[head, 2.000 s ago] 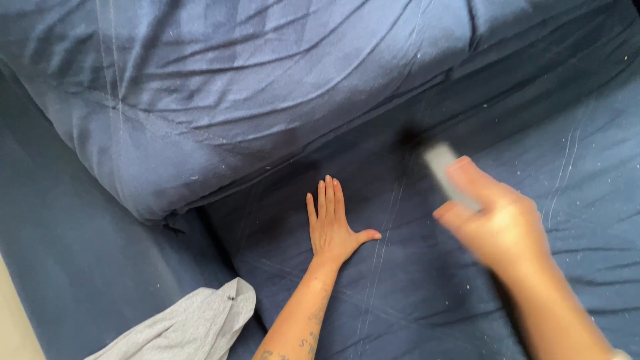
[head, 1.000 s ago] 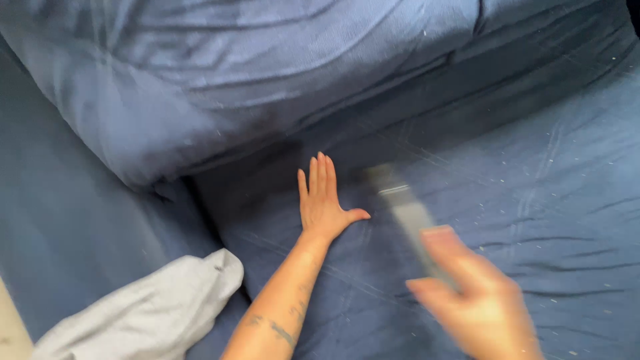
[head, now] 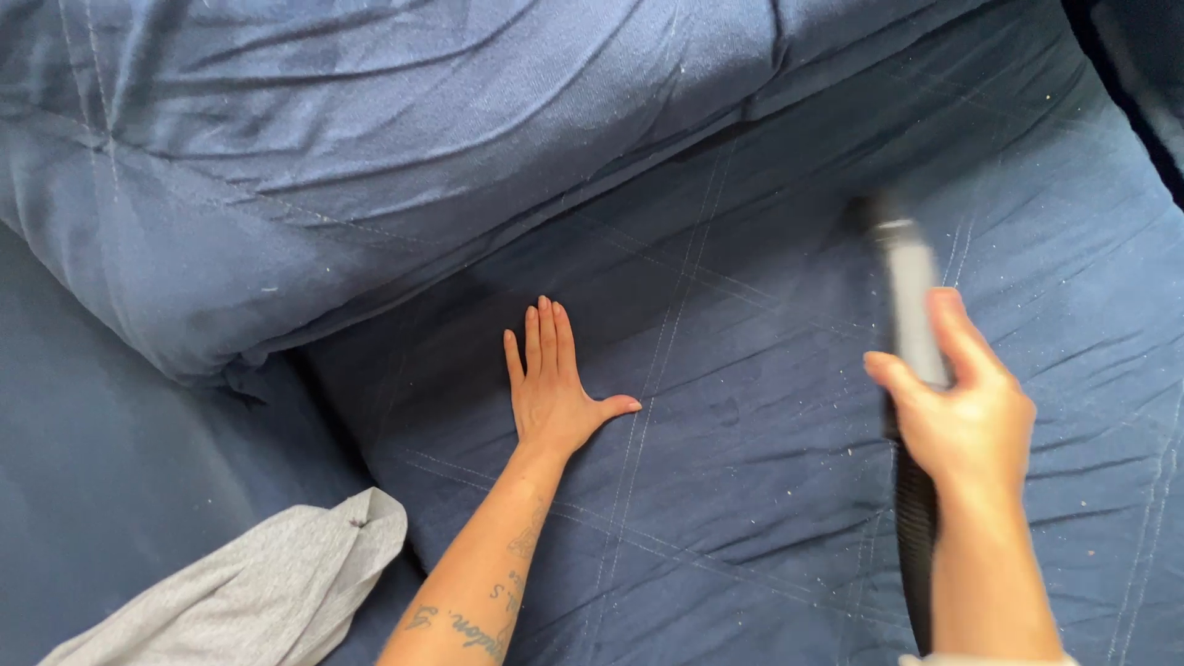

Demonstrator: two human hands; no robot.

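My left hand (head: 555,393) lies flat, fingers spread, on a blue fabric sofa seat (head: 758,444), holding nothing. To the right, my right hand (head: 967,407) grips a grey vacuum cleaner handle (head: 914,296). Its dark tip (head: 869,215) is blurred and points up toward the shaded part of the seat; whether it touches the fabric I cannot tell. A black ribbed hose (head: 916,546) runs down from the handle beside my right forearm. Light specks of debris are scattered over the seat.
A wrinkled blue back cushion (head: 398,157) overhangs the seat along the top. At the left is a blue sofa section (head: 111,444), with a dark gap beside the seat. Grey cloth (head: 250,583) lies at the lower left. Something black (head: 1138,74) is at the upper right corner.
My right hand and the vacuum handle, lower and nearer my left hand one second ago, have moved up and to the right. My left hand stays flat on the seat.
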